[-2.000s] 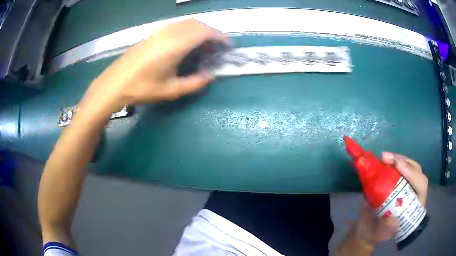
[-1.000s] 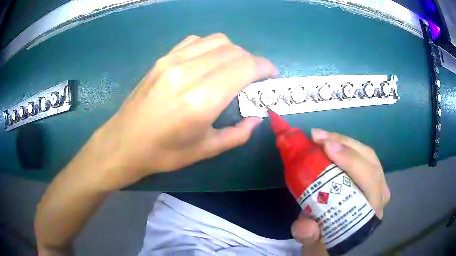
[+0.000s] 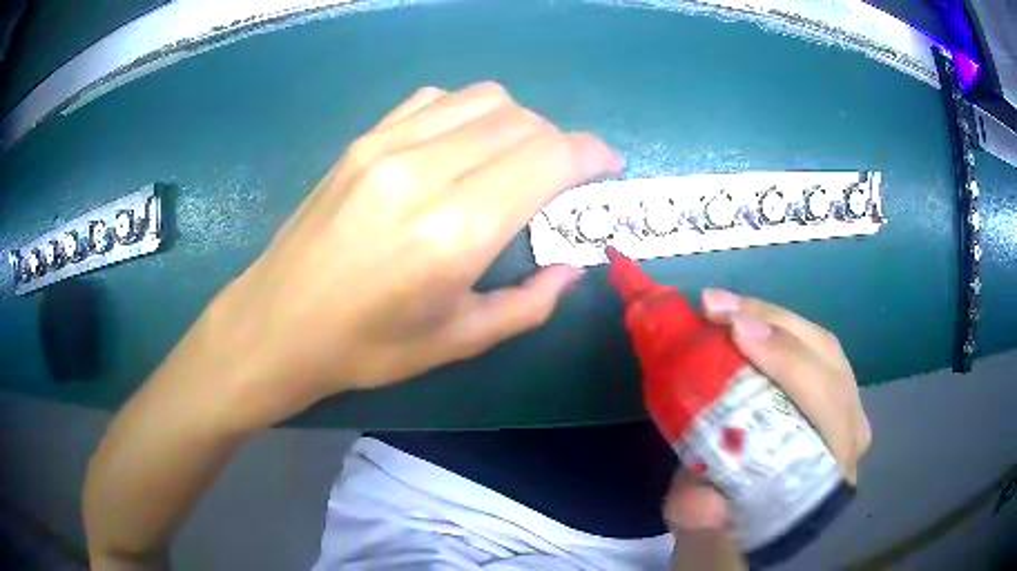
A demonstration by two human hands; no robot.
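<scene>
A white LED board (image 3: 714, 214) with several ring-shaped round parts lies on the green surface in front of me. My left hand (image 3: 435, 212) grips its left end between thumb and fingers. My right hand (image 3: 797, 368) holds the glue bottle (image 3: 725, 413), tilted with its red nozzle up and to the left. The nozzle tip is at the board's lower edge, just below the leftmost ring. Whether the tip touches the board I cannot tell. My right palm is hidden behind the bottle.
Another white LED board (image 3: 87, 240) lies at the far left, above a dark oval object (image 3: 69, 329). A black LED board (image 3: 968, 223) stands lengthwise at the right. A white stripe (image 3: 212, 39) curves across the back. Purple glow shows top right.
My left hand has taken hold of the board, now nearer me. The bottle has moved left to the board's left end. Over the last second, the tip shifted slightly right.
</scene>
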